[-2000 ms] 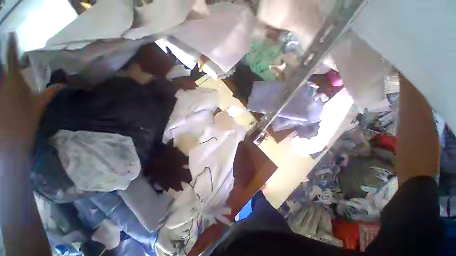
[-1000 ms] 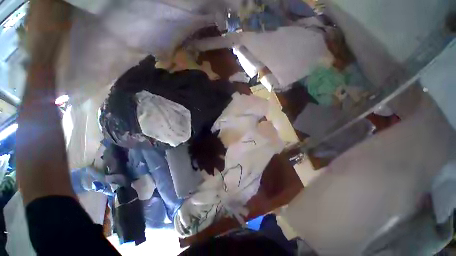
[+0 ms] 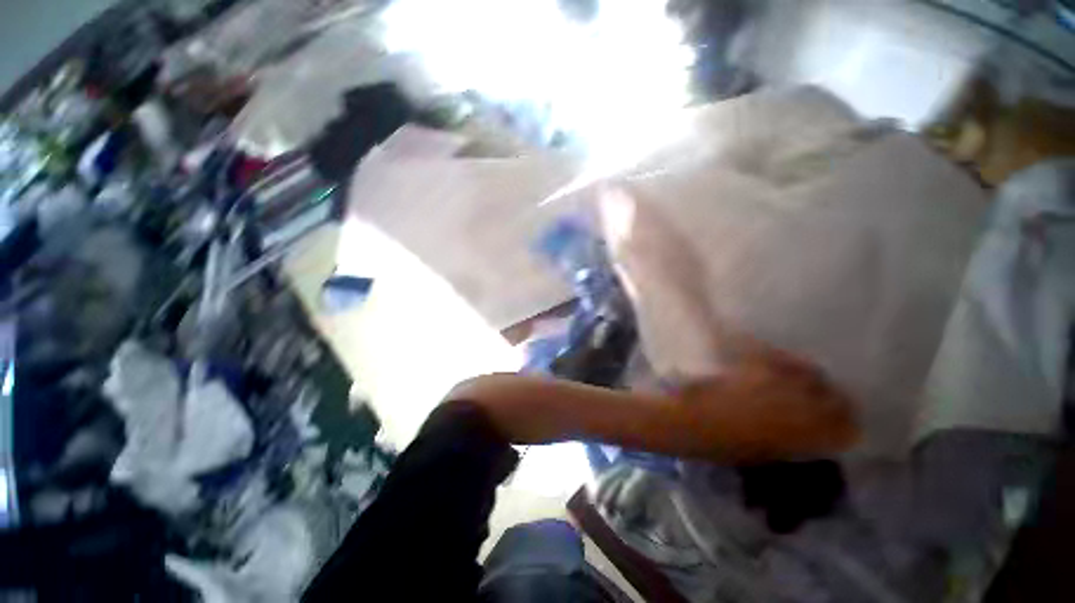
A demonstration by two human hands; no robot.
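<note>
Large pale paper sheets [image 3: 843, 265] spread across the centre and right of the head view. A bare forearm with a black sleeve enters from the lower left. Its hand, seemingly my left hand [image 3: 784, 406], is blurred over the sheet's lower part; its fingers and any grip cannot be made out. A second blurred, skin-coloured shape, possibly my right hand [image 3: 648, 259], points up at the centre beside a blue and dark bundle [image 3: 595, 318]. Its grip is unclear too.
A cream board [image 3: 407, 342] lies left of centre. Heaped grey and white scraps [image 3: 189, 424] fill the left side. White cloth [image 3: 642, 501] and a black piece [image 3: 796, 489] lie below the hands. Bright glare covers the top centre.
The view has swung strongly: the scraps now show at the left and the black piece at the lower right. The black-sleeved arm now reaches across the centre; large sheets have shifted.
</note>
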